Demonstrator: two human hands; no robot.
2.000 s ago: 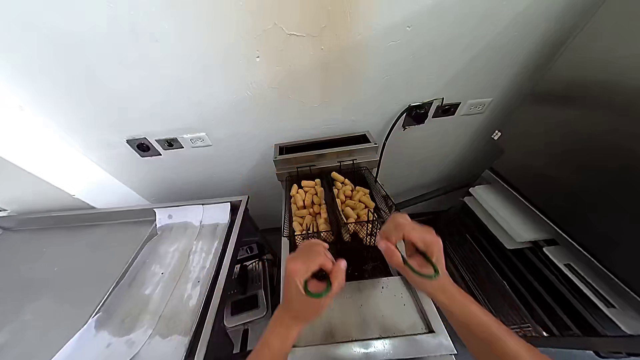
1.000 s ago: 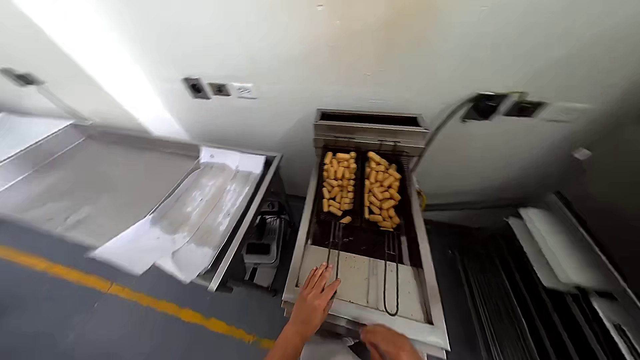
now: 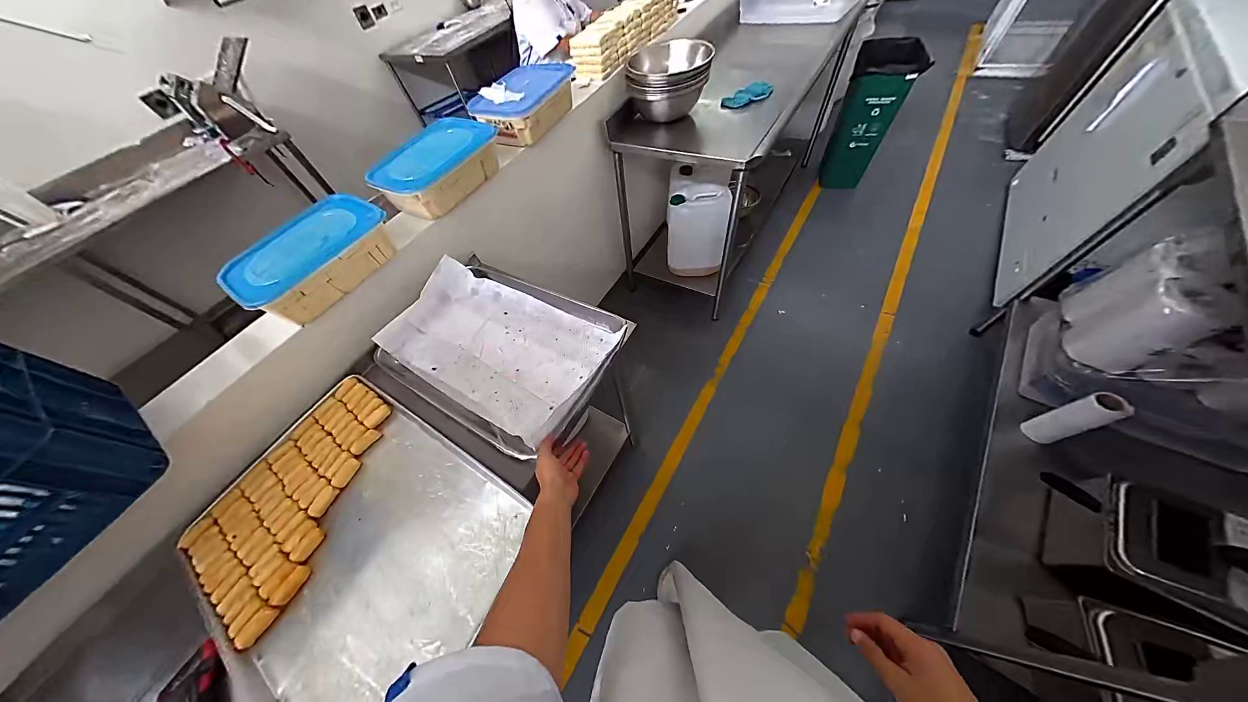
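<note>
My left hand reaches to the near corner of a paper-lined metal tray, fingers apart and touching or just beside its rim; whether it grips the rim I cannot tell. The tray rests on a steel table. Nearer to me lies a large metal sheet pan, with rows of golden dough sticks along its left side. My right hand hangs at the lower right over the floor, fingers loosely bent, with nothing seen in it.
Blue-lidded tubs stand on a low wall. Beyond are a steel table with stacked bowls and a green bin. A blue crate is at left, a steel counter at right. Another person is at the back.
The view has swung far from the fryer to trays and an aisle. Both hands have left the fryer and its baskets; the left is now at the paper-lined tray.
</note>
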